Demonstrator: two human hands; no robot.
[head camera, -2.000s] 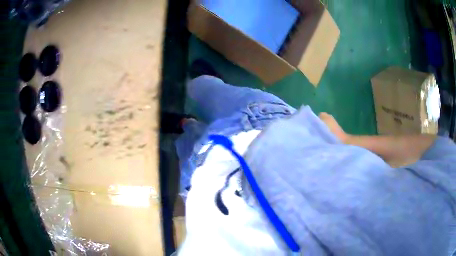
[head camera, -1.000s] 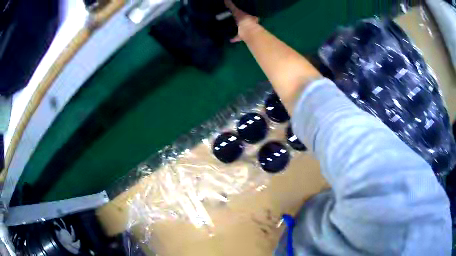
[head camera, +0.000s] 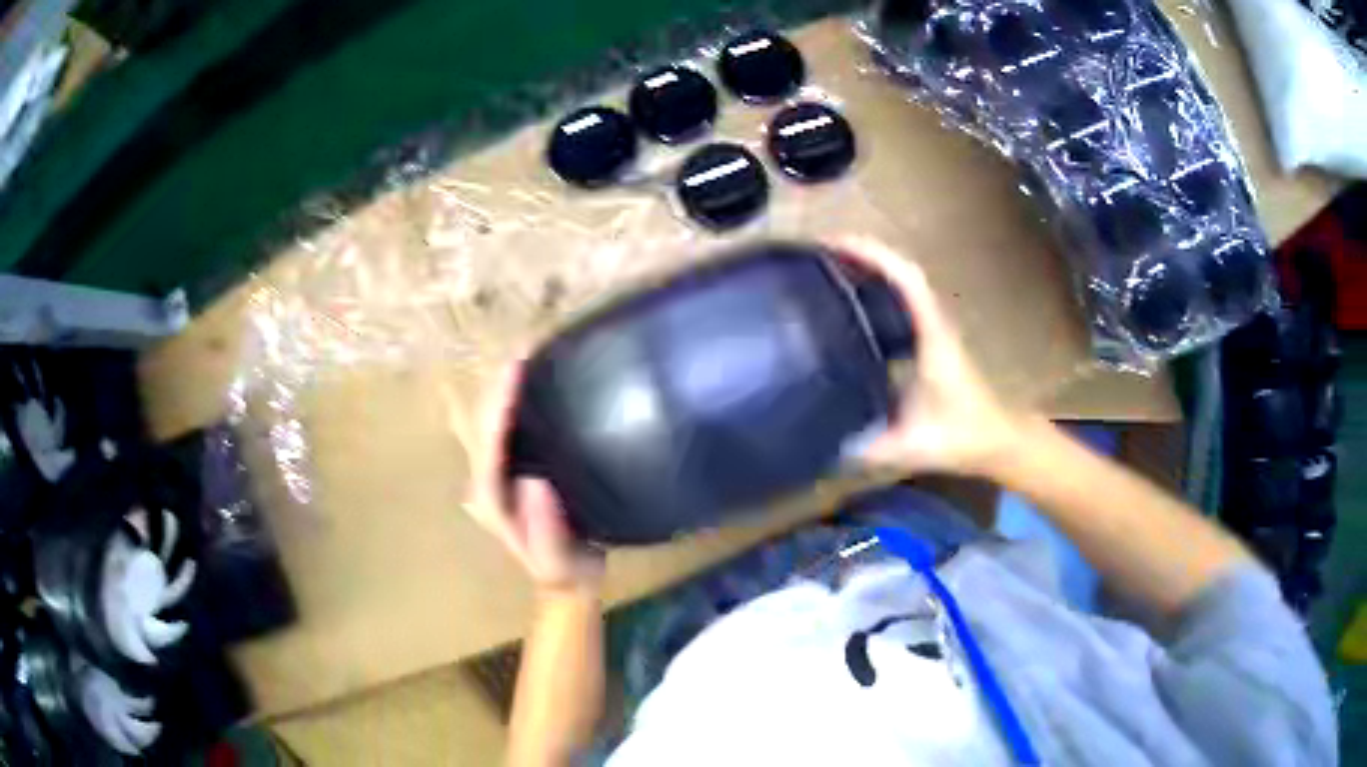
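Note:
A black rounded fan housing (head camera: 705, 397) is held over the near part of the cardboard, its smooth side towards me and slightly blurred. My left hand (head camera: 532, 517) grips its left end. My right hand (head camera: 945, 382) grips its right end near a short side knob. Several glossy black centre caps (head camera: 724, 186) lie loose on the cardboard (head camera: 375, 562) just beyond the housing. The front of the housing is hidden.
Clear plastic film (head camera: 435, 247) lies along the far left of the cardboard. A clear bag of black caps (head camera: 1109, 165) lies at the upper right. Unfinished fans with white blades (head camera: 143, 592) stand at left. The green conveyor (head camera: 375, 90) runs beyond; stacked black parts (head camera: 1282, 435) are at right.
The view has swung from my lap and the conveyor to the bench. My right arm has come back from the conveyor, and both hands now hold a black housing over the cardboard.

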